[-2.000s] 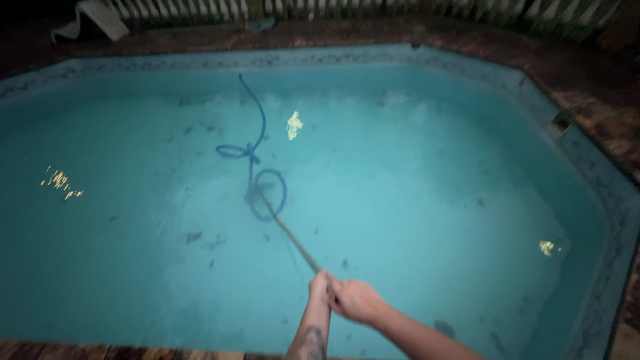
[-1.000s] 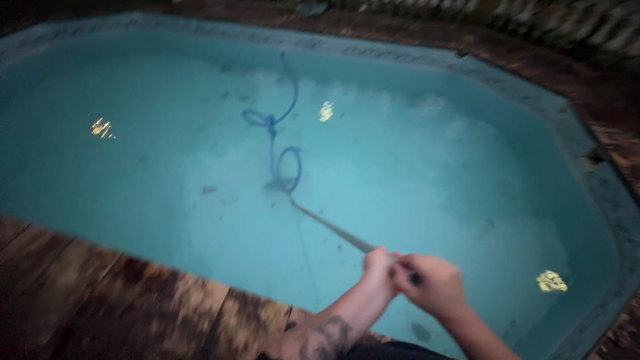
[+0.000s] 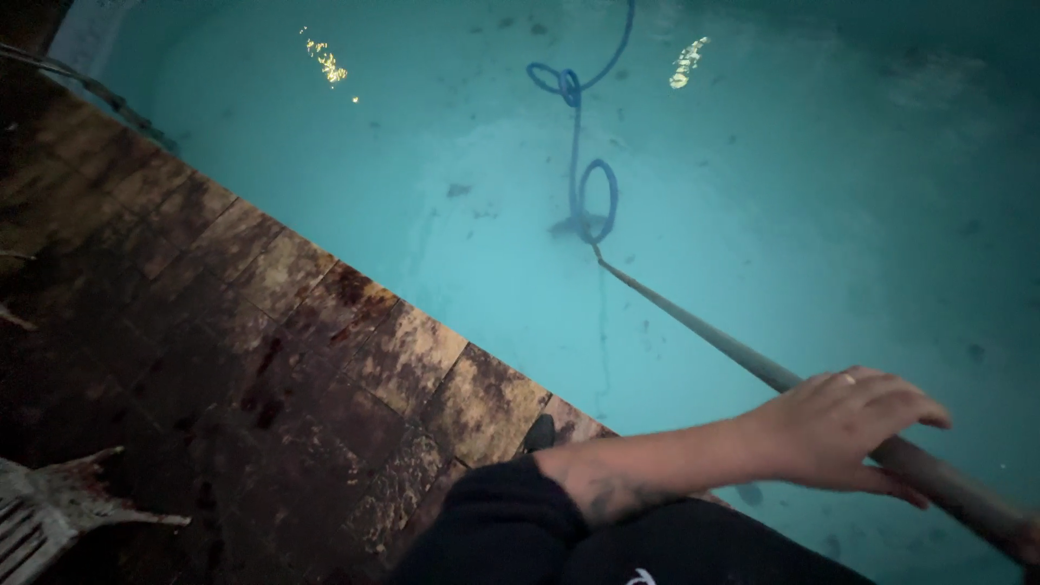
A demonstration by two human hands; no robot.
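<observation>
My left hand (image 3: 845, 431), with a ring and a tattooed forearm, lies loosely around a long pole (image 3: 707, 325), thumb below and fingers above. The pole slants from the lower right down into the pool water. Its far end reaches a blurred dark shape (image 3: 565, 226) under water, beside the lower loop of a blue hose (image 3: 575, 146). A second, tangled loop of hose lies farther up. At the lower right edge a small skin-toned patch on the pole may be part of my right hand; its grip is hidden.
Stained stone paving (image 3: 431, 357) borders the pool diagonally, with a dark shoe tip (image 3: 539, 433) at its edge. A pale slatted chair part (image 3: 49, 512) stands at lower left. A thin dark line (image 3: 106, 93) crosses the upper left edge. Dark debris lies in the pool.
Both hands were together on the pole; now my left hand is farther down its shaft, with looser fingers, and my right is largely out of view. The view has swung down and left.
</observation>
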